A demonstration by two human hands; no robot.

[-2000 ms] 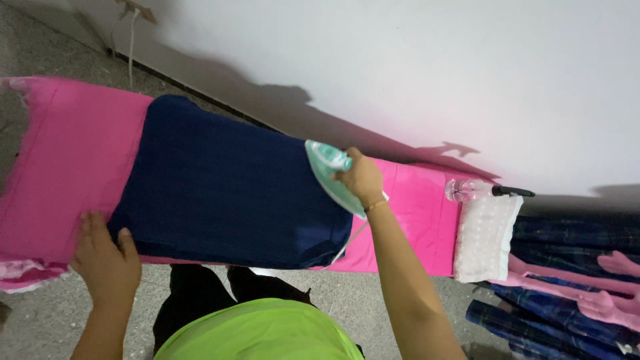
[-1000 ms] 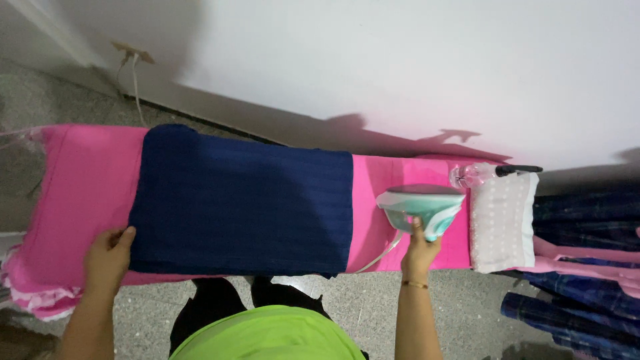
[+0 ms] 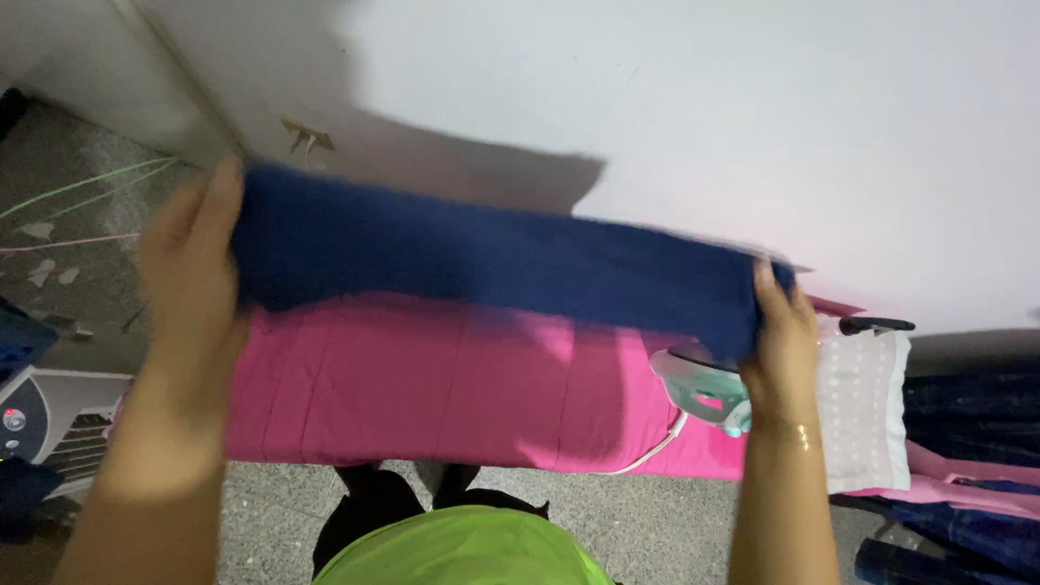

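Observation:
A navy blue cloth (image 3: 504, 252) is stretched in the air between my two hands, slightly blurred. My left hand (image 3: 195, 244) grips its left end, and my right hand (image 3: 780, 325) grips its right end. Below the cloth lies the pink padded cover of an ironing board (image 3: 390, 390). A white and teal clothes iron (image 3: 703, 390) rests on the pink cover just left of my right wrist, partly hidden by the cloth and hand. Its white cord (image 3: 662, 447) runs down over the board's near edge.
A folded white textured cloth (image 3: 861, 406) covers the board's right end, beside a black-handled object (image 3: 877, 326). Dark plaid garments (image 3: 967, 406) lie at the right. The wall with an outlet (image 3: 307, 134) stands behind. A grey appliance with a grille (image 3: 61, 422) is at the left.
The navy cloth lay flat on the board and is now lifted by both hands. My right hand has let go of the iron, which it held one second ago.

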